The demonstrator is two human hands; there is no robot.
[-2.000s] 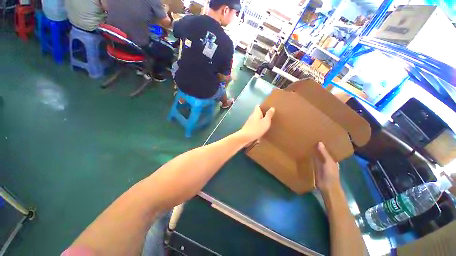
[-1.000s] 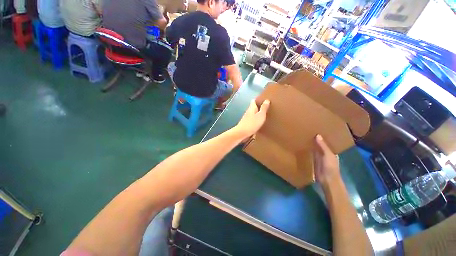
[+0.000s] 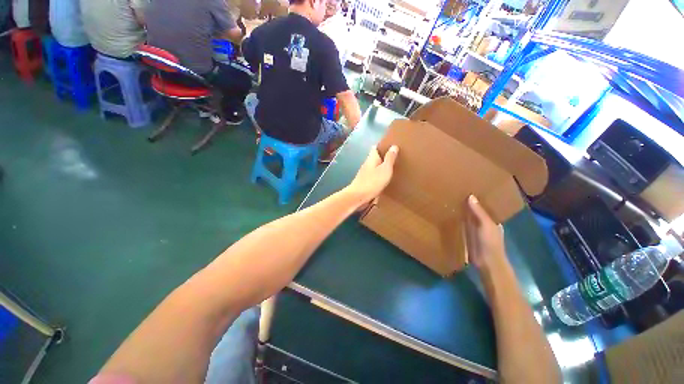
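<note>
A brown cardboard mailer box is held open and tilted over the green workbench. Its lid stands up, with the rounded tuck flap bent back at the far side. My left hand grips the box's left side, thumb on the inner face. My right hand holds the right side, thumb up along the inside edge. The fingers of both hands are partly hidden behind the cardboard.
A water bottle lies at the bench's right, beside black equipment cases. A large carton is at the lower right. A person in a black shirt sits on a blue stool beyond the bench's left edge.
The box and both hands have shifted slightly up and left in the picture, and the view has moved a little. The grip and the open box look the same.
</note>
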